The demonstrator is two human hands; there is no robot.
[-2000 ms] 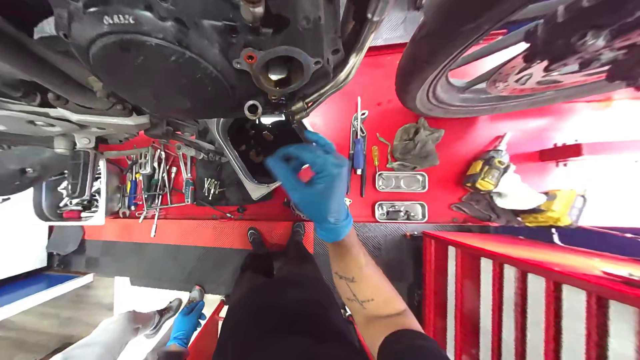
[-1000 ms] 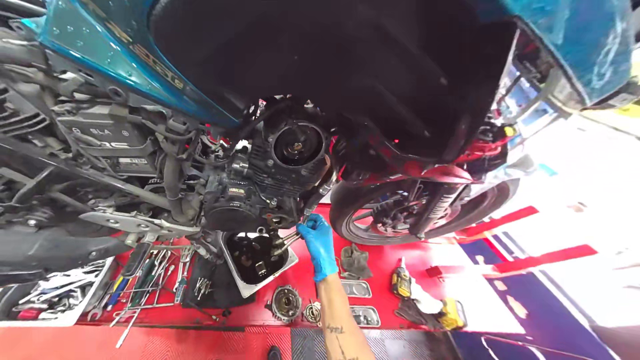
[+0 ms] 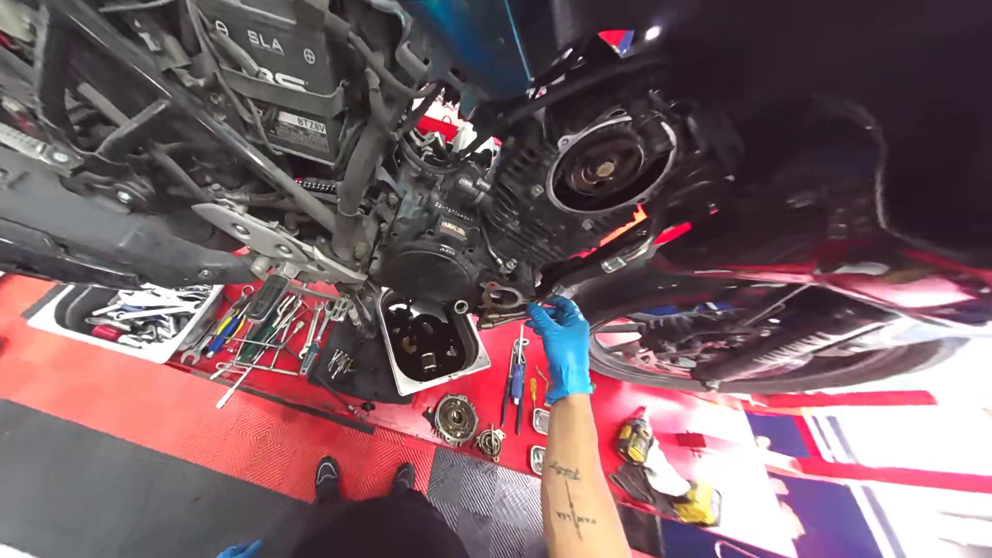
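My right hand, in a blue glove, is at the low front of the motorcycle engine. Its fingertips are bent at metal parts beside an open round port; whether they grip anything is hidden. Left of the hand, a metal pan of dark oil with parts in it sits below the engine. The large round opening in the engine's upper part shows a gear-like part inside. A bit of blue glove at the bottom edge seems to be my left hand, mostly out of frame.
Wrenches and pliers lie on the red platform beside a tool tray. Nearer me are a round metal cover and a smaller part. A screwdriver, yellow cordless drill and front wheel are on the right.
Two seconds ago my right hand was raised over the platform beside the oil pan; now it is at the engine's low front. The view has shifted widely between frames.
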